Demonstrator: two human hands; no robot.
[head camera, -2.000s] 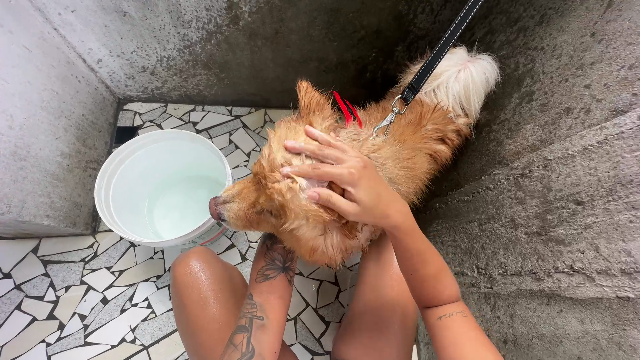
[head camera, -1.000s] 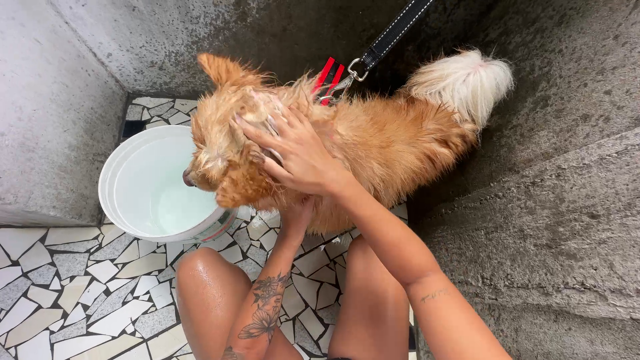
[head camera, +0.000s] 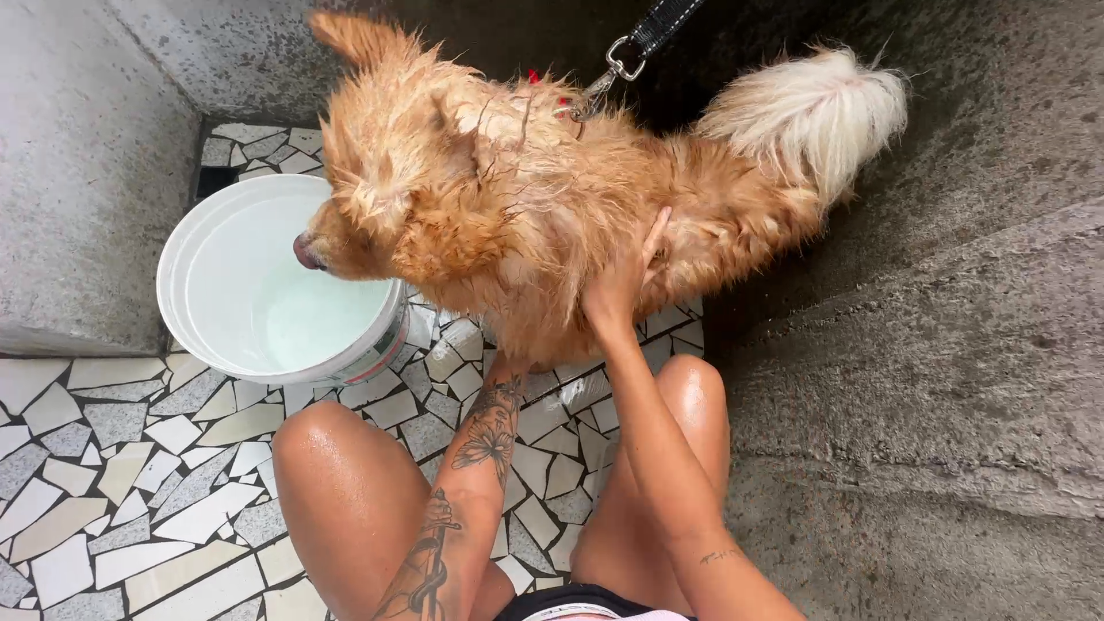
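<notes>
A wet tan dog (head camera: 569, 207) with a white tail (head camera: 819, 116) stands across the upper middle, its head to the left with the nose over a white plastic bucket (head camera: 183, 302) that holds water. My right hand (head camera: 623, 278) lies on the dog's side, behind the shoulder, partly sunk in the fur. My left forearm, with tattoos, reaches up to the dog's chest; its hand is hidden under the fur. A metal snap hook (head camera: 599, 90) joins a black leash (head camera: 664, 24) to the dog at the back of the neck, near bits of red.
Concrete walls (head camera: 949, 362) rise at the right, at the back and at the left (head camera: 78, 172). The floor is broken-tile mosaic (head camera: 172, 517). My bare knees stand bent on either side of my forearms. A dark square (head camera: 216, 181) lies in the floor behind the bucket.
My right hand has moved from the dog's head back to its side. My left hand, partly seen below the dog's neck one second ago, is now out of sight.
</notes>
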